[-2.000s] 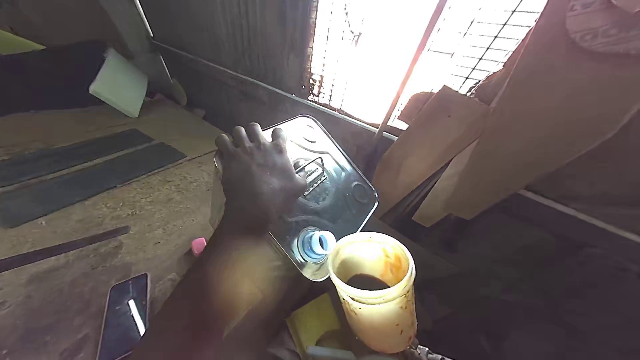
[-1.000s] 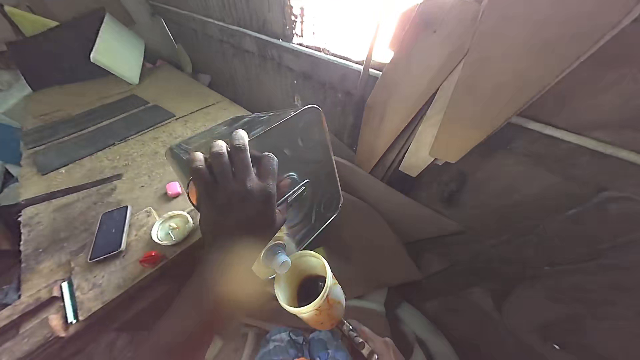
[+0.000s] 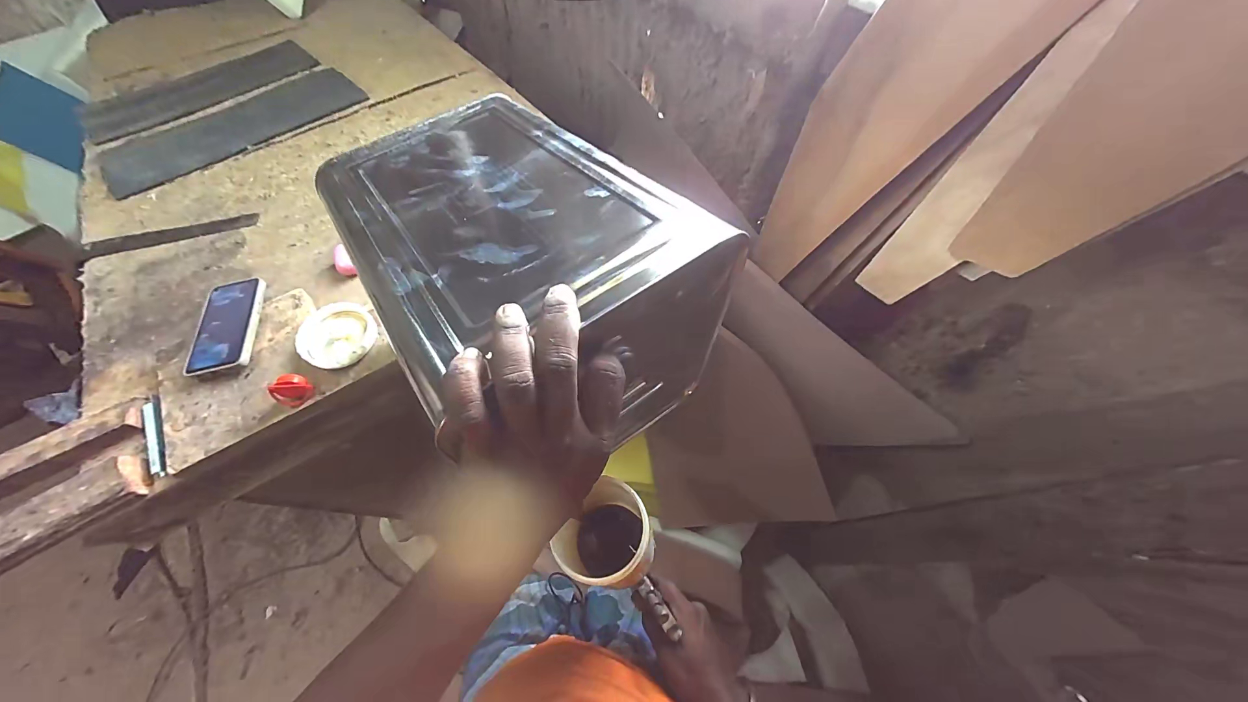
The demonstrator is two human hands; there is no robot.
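Note:
My left hand point(image 3: 536, 400) grips a shiny rectangular metal can point(image 3: 507, 214), which is tilted over with a broad smooth side up. Its spout is hidden behind the hand. Just below the hand is a stained, pale plastic cup point(image 3: 642, 561) with dark liquid point(image 3: 608, 539) inside. My right hand point(image 3: 694, 634) is closed around the patterned handle point(image 3: 659, 610) at the cup's side. Whether liquid is flowing from the can cannot be seen.
On the wooden bench point(image 3: 195, 429) at left lie a smartphone point(image 3: 224, 326), a white lid point(image 3: 336, 335), a red cap point(image 3: 291, 390), a pink object point(image 3: 344, 260) and dark strips point(image 3: 234, 132). Brown sheets point(image 3: 975, 127) lean at upper right. A cable trails over the floor point(image 3: 283, 604).
The can has been tipped further over; its top and spout, visible earlier, are out of sight. The view has shifted, bringing more of the bench and my right hand into sight.

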